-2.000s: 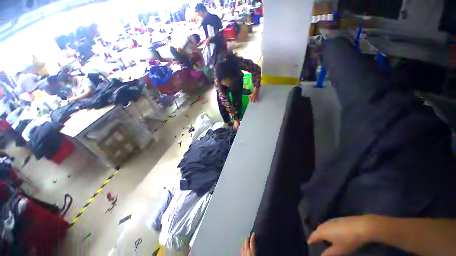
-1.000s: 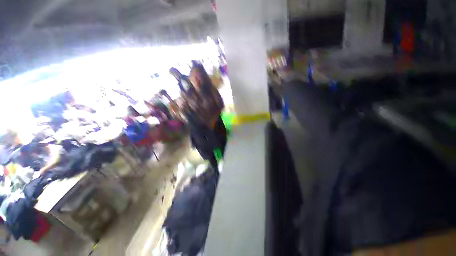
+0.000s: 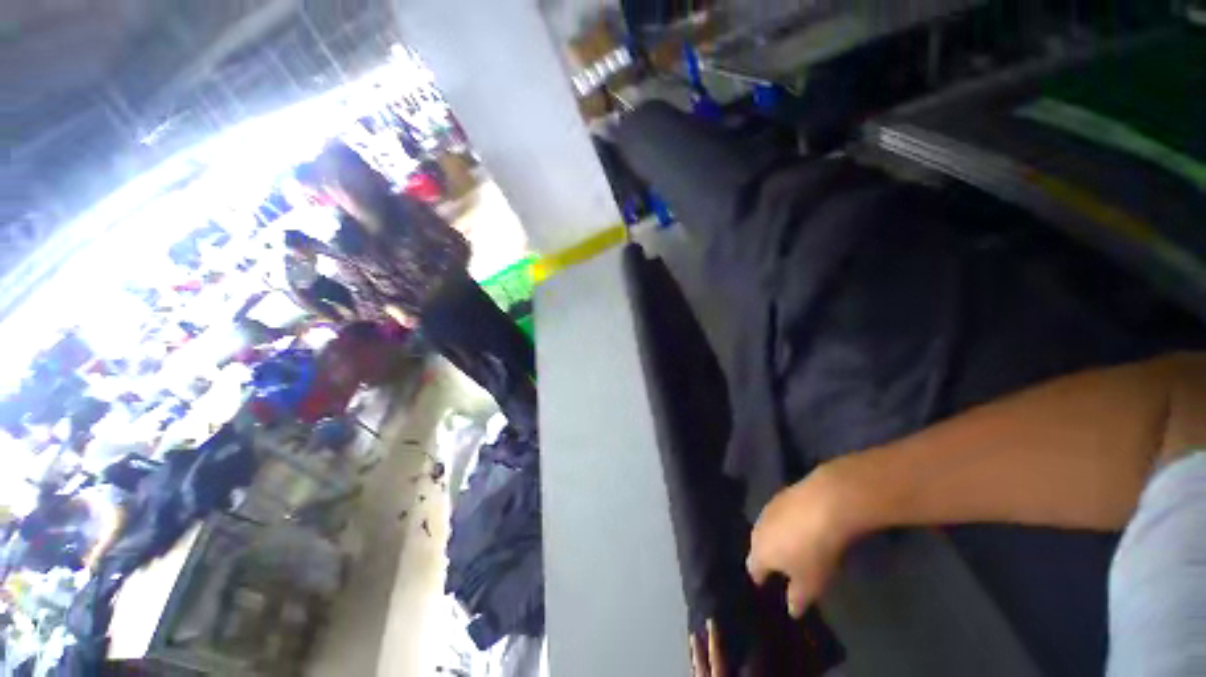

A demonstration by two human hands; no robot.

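A slim dark fabric roll (image 3: 681,410) lies lengthwise along the grey-white table (image 3: 591,463). A thick dark fabric roll with loose folds (image 3: 860,291) lies to its right. My right hand (image 3: 807,529) reaches in from the right, fingers curled down at the loose cloth edge between the two rolls; whether it grips cloth is not clear. Of my left hand (image 3: 708,648) only fingertips show at the bottom edge, against the lower part of the slim roll; its grip is hidden.
A white pillar (image 3: 509,119) with yellow tape stands at the table's far end. A person (image 3: 423,278) stands left of it by a green crate (image 3: 509,282). Dark cloth (image 3: 500,542) is heaped beside the table. A green panel in a metal frame (image 3: 1124,99) is at upper right.
The view has turned and tilted. The person, bent over the heap two seconds ago, is now upright. My right forearm reaches further into the picture, and the thick roll's loose cloth lies differently.
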